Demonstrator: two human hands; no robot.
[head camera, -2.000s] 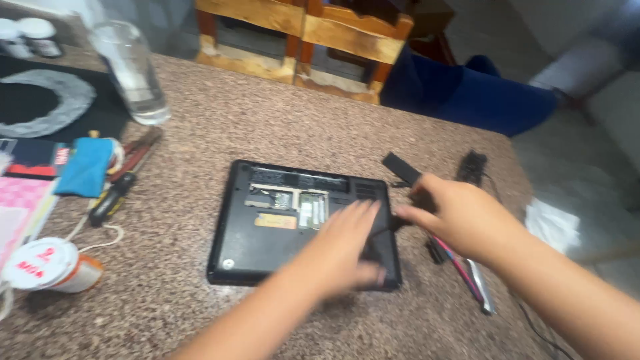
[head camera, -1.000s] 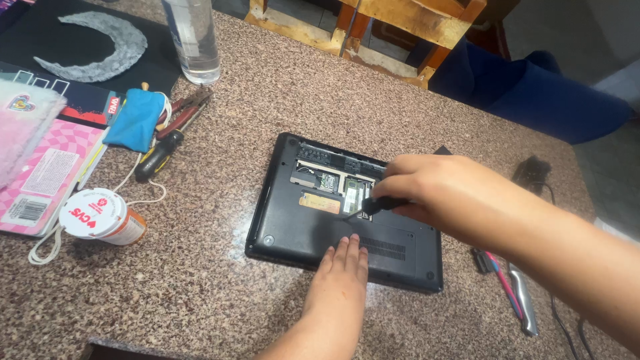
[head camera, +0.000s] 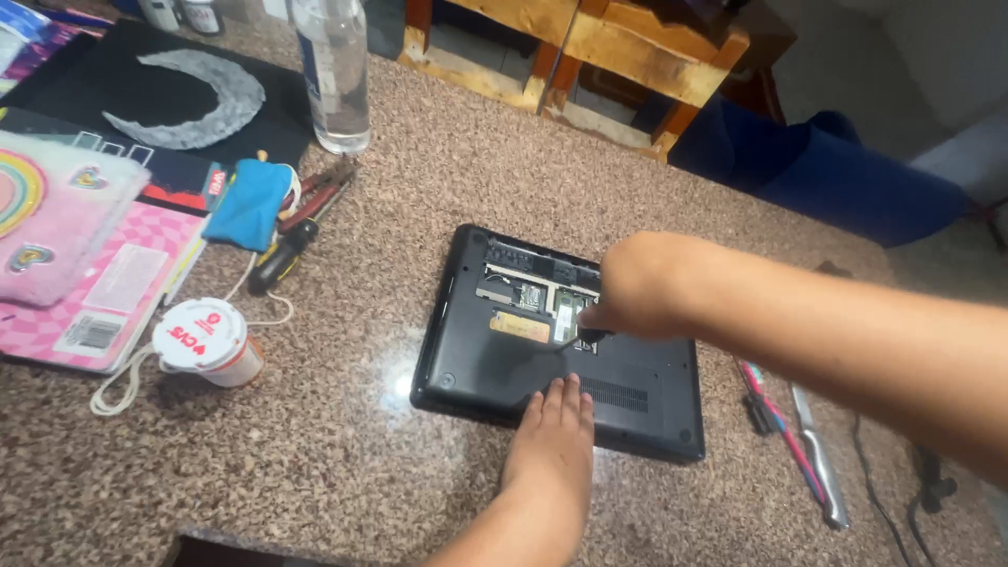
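A black laptop (head camera: 504, 370) lies upside down on the speckled stone tabletop, its memory bay uncovered. A green memory module (head camera: 565, 315) shows in that bay. My right hand (head camera: 642, 287) is closed around a dark-handled screwdriver (head camera: 591, 336), whose thin shaft points down-left to the lower edge of the bay; the hand hides most of the handle. Flat on the laptop's near edge, beside the vent slots, rests my left hand (head camera: 555, 417), fingers extended and holding nothing.
Left are a pill bottle (head camera: 209, 346), a yellow-black screwdriver (head camera: 285, 256), red-handled pliers (head camera: 323, 189), a blue pouch (head camera: 250, 203), notebooks (head camera: 102, 276) and a clear bottle (head camera: 335, 79). On the right lie a knife (head camera: 823, 472) and cables (head camera: 874, 488). Wooden chairs (head camera: 646, 55) stand behind the table.
Two seconds ago my left hand was over the laptop's middle; it has since moved to the near edge. My right hand has moved from the laptop's right side to the memory bay.
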